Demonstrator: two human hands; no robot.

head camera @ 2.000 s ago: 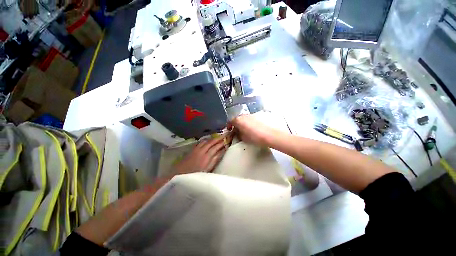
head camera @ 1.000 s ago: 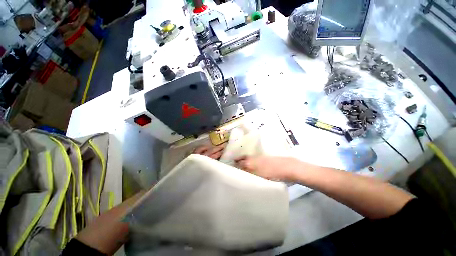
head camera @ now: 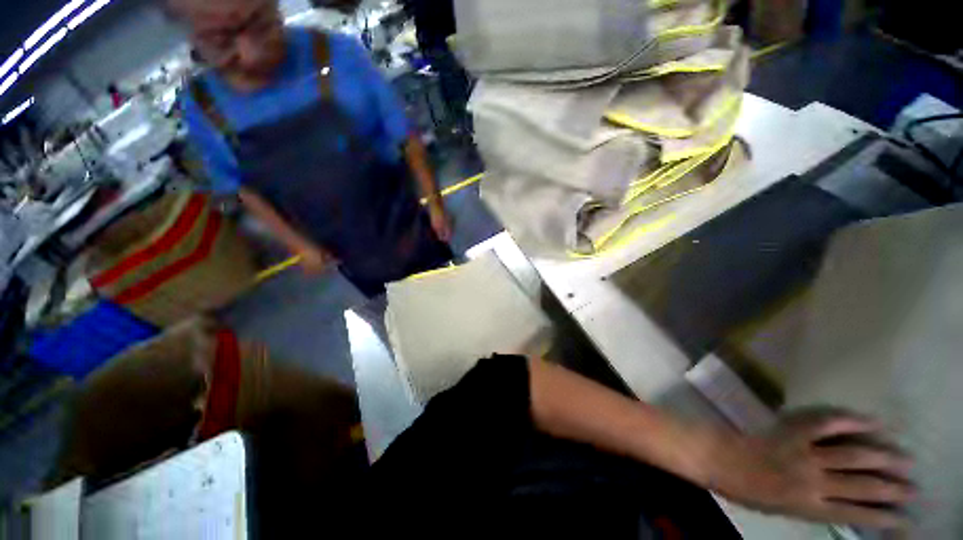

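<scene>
A large beige fabric piece (head camera: 898, 306) fills the right edge and is cut off by it. My left hand (head camera: 839, 469) is blurred and lies against the lower part of this fabric, palm down with the fingers a little apart. It does not visibly pinch the fabric. My left arm crosses the lower middle in a black sleeve. My right hand is out of the picture.
A tall beige fabric stack (head camera: 612, 137) with yellow edges stands on the white table (head camera: 591, 306). A flat beige piece (head camera: 465, 316) lies left of it. A person (head camera: 317, 148) in a dark apron stands beyond. Brown cartons (head camera: 169, 264) with red tape are on the left.
The view has swung far to the left, so the machine head, touchscreen and my right hand have left the picture. The fabric stack, a person and the cartons now show larger.
</scene>
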